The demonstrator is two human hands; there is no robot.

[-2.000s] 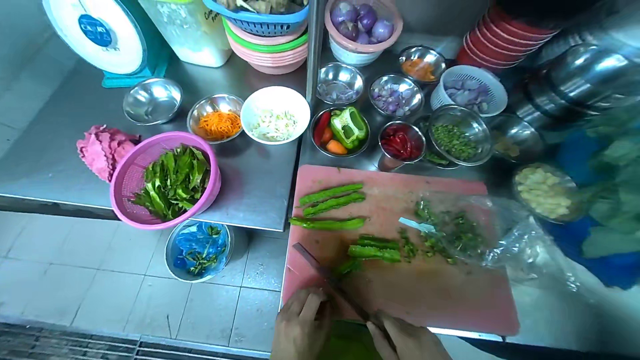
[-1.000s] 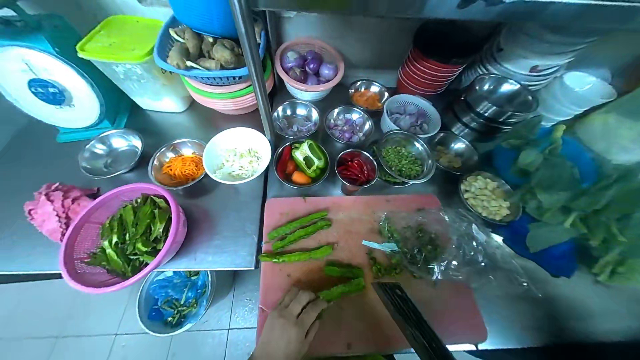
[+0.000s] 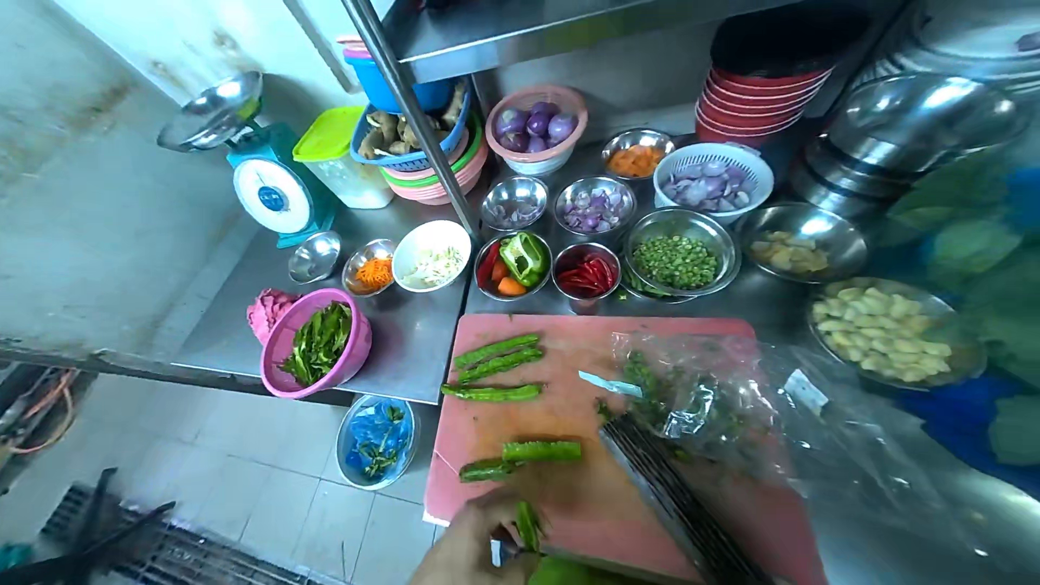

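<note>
At the bottom edge, my left hand (image 3: 479,540) has its fingers around a short green winged bean piece (image 3: 528,526); a small dark object with a white patch is beside the fingers, unclear. Just above lie cut bean pieces (image 3: 542,451) on the pink cutting board (image 3: 650,528). Three longer winged beans (image 3: 491,393) lie at the board's upper left. A dark, streaked, blurred blade-like object (image 3: 682,504) slants over the board to the right. My right hand is out of view. Clear plastic (image 3: 707,406) with green herbs covers the board's right part.
Behind the board stand steel bowls of chopped green beans (image 3: 674,260), red chillies (image 3: 587,272) and peppers (image 3: 520,260). Peeled garlic (image 3: 881,333) is at right. A pink basket of leaves (image 3: 317,345) and a scale (image 3: 272,195) are left; a bin (image 3: 376,443) stands below.
Two seconds ago both hands were at the board's near edge, with a knife between them. The right hand has left view. The cut bean pieces have changed position. The view has shifted widely.
</note>
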